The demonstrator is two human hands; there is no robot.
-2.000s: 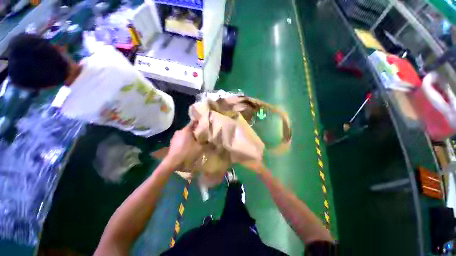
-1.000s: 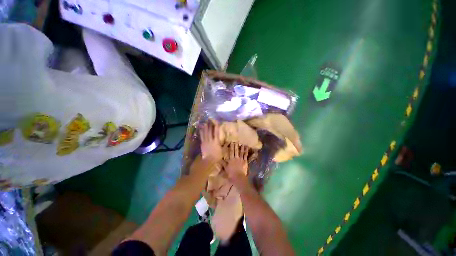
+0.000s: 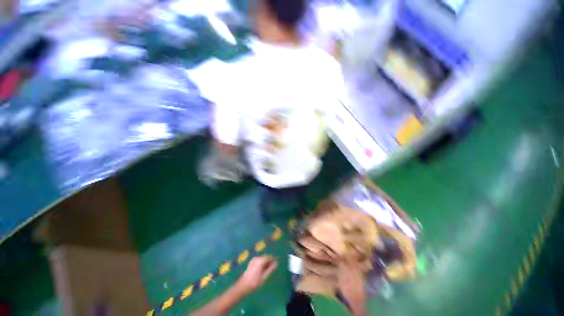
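The frame is blurred. Crumpled brown paper [image 3: 340, 231] lies in an open carton [image 3: 396, 213] on the floor, together with shiny clear plastic. My right hand [image 3: 351, 274] is on the paper at the carton's near side; its fingers are too blurred to tell whether they grip. My left hand [image 3: 260, 270] is in the air to the left of the carton, with its fingers curled in and nothing seen in it.
A person in a white top [image 3: 284, 117] stands ahead, beside a white machine [image 3: 365, 148]. A bench [image 3: 25, 213] with a heap of clear plastic bags [image 3: 123, 123] is at left. Brown cartons [image 3: 99, 271] stand below it. Yellow-black tape [image 3: 226, 268] crosses the green floor.
Both hands were pressing on the paper in the carton; my left hand has come off it to the left. The view has swung left, so the carton shows further right.
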